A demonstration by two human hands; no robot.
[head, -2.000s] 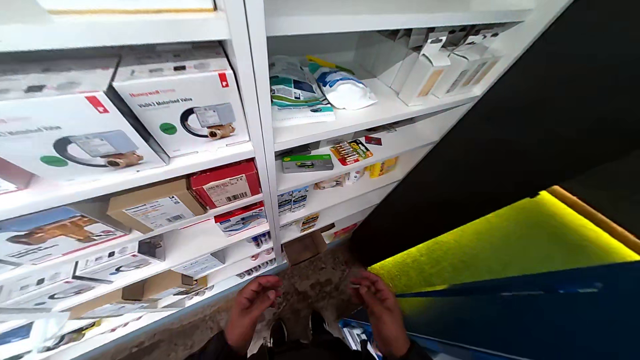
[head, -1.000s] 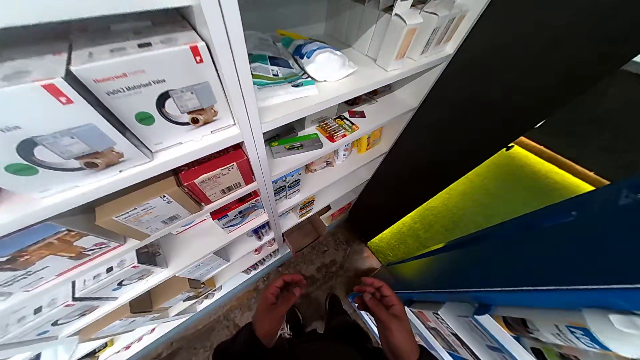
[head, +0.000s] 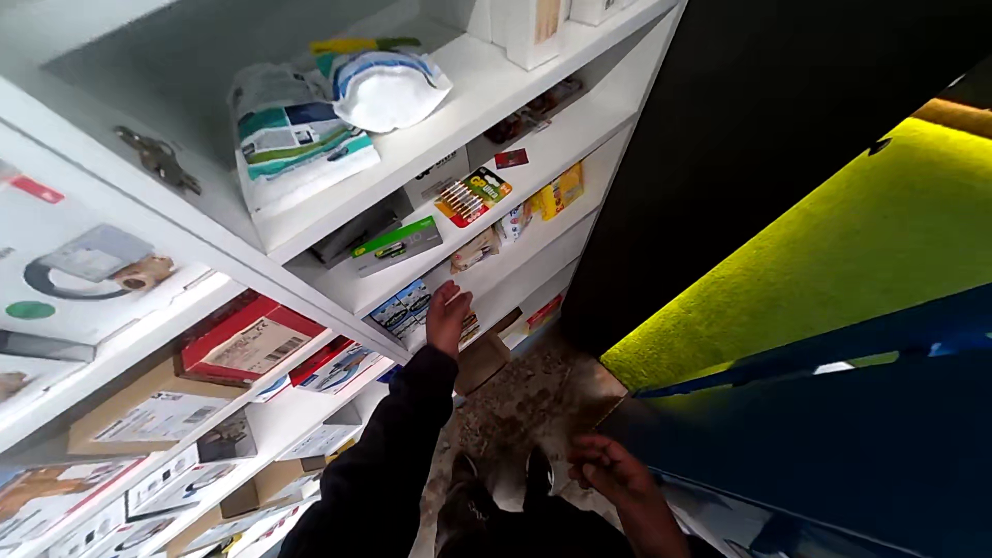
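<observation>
My left hand [head: 448, 316] reaches toward the white shelving, its fingers a little bent and nothing seen in it. It is nearest to the blue-and-white packets [head: 401, 308] and a beige packet [head: 475, 249] on the lower shelves. On the shelf above lie a green-and-grey battery box [head: 397, 246] and a blister pack of GP batteries [head: 473, 197]. Over the floor at the lower right, my right hand [head: 608, 466] has its fingers curled loosely; whether it holds something small cannot be told.
White plastic packages [head: 302, 147] and a bunch of keys [head: 159, 159] lie on the upper shelf. Boxed valves [head: 101, 263] and cartons [head: 155, 407] fill the left shelves. A cardboard box [head: 482, 363] sits low by the floor. A dark panel [head: 744, 147] and a blue surface [head: 837, 418] bound the right.
My left hand has moved forward to the shelves, away from beside my right hand. The view has come closer to the middle shelving.
</observation>
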